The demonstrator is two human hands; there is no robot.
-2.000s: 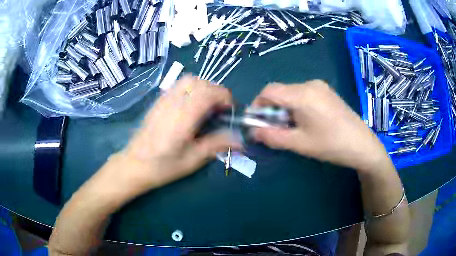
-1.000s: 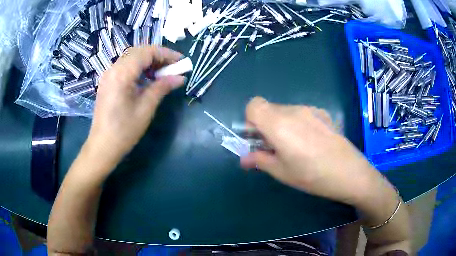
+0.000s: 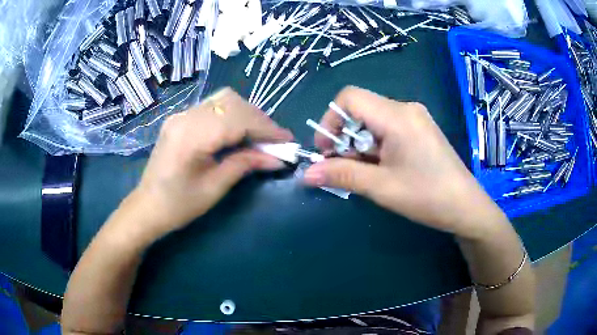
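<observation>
My left hand (image 3: 209, 141) holds a white sleeve (image 3: 280, 152) between thumb and fingers, left of centre. My right hand (image 3: 399, 160) holds assembled units (image 3: 357, 139) between its fingers, with thin pale rods sticking out to the upper left. Its thumb and finger also pinch a stem insert (image 3: 309, 156), whose end is at the white sleeve. Whether the insert is inside the sleeve cannot be told. A white strip (image 3: 335, 192) lies on the table under my right hand, partly hidden.
A clear bag of metal tubes (image 3: 136, 91) is at upper left. Stem inserts (image 3: 278, 77) and a white sleeve heap (image 3: 234, 29) lie at the top. A blue tray (image 3: 488, 204) of units is at right. A black glossy object (image 3: 59, 219) lies at left, a white ring (image 3: 227, 307) near the front edge.
My left hand has moved right and down from the bag's edge with the white sleeve, meeting my right hand. My right hand has turned, showing the units between its fingers.
</observation>
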